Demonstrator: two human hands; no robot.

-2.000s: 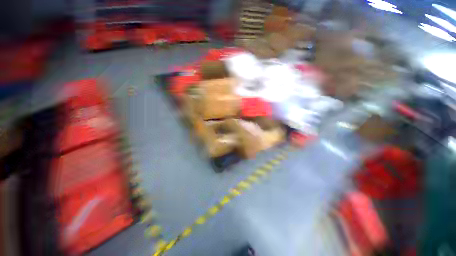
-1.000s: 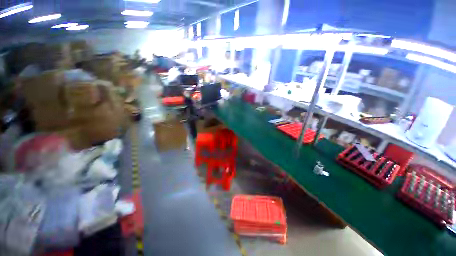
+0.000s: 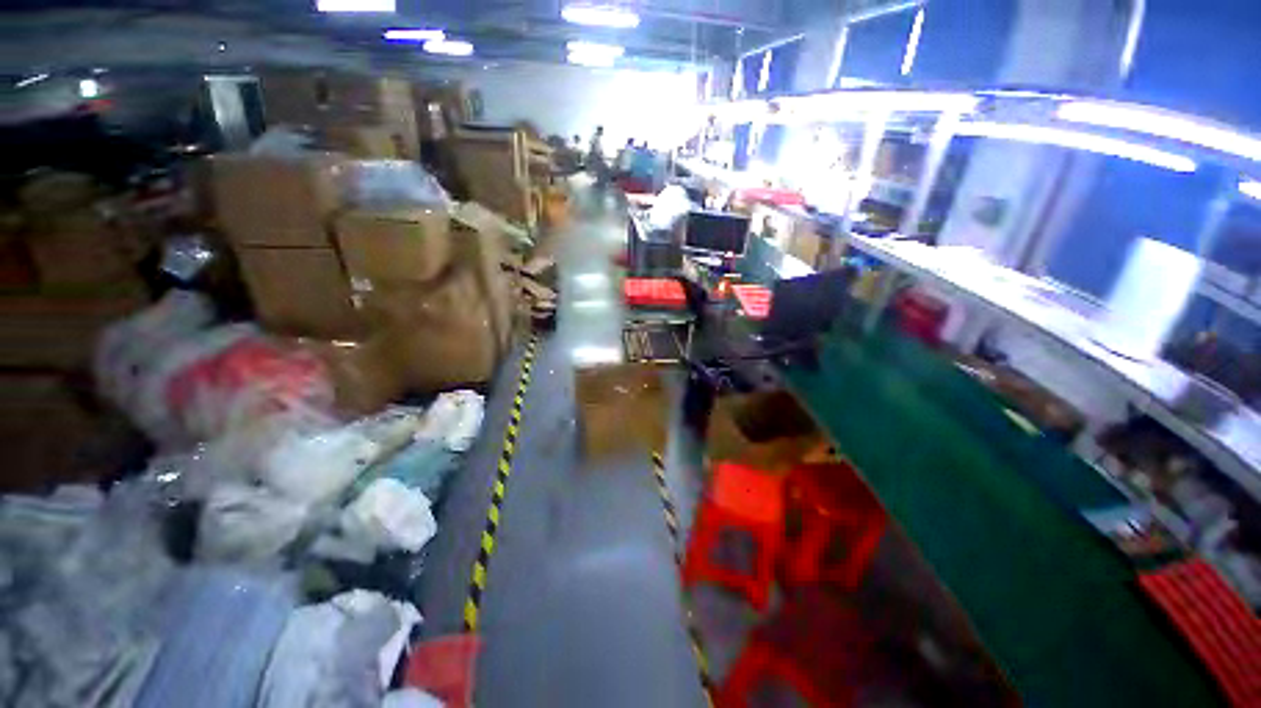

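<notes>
Neither of my hands is in the picture. Red plastic stools [image 3: 737, 533] stand beside the long green conveyor belt [image 3: 940, 498], at the lower middle right. A red compartment tray [image 3: 1211, 622] lies on the belt at the lower right, cut off by the picture's edge; its contents cannot be made out. An open brown carton [image 3: 761, 426] stands behind the stools, and another brown carton [image 3: 620, 410] stands on the aisle floor.
A grey aisle [image 3: 574, 553] with yellow-black tape runs ahead. Large cartons [image 3: 291, 256] and crumpled plastic bags [image 3: 304, 470] are piled on the left. A white raised shelf [image 3: 1010, 297] runs above the belt. Monitors [image 3: 715, 234] and distant people stand further on.
The view has swung from the floor stacks to the aisle and moved forward. The stools and cartons look nearer. The stacked trays on the floor and the dispenser bottle have left the view.
</notes>
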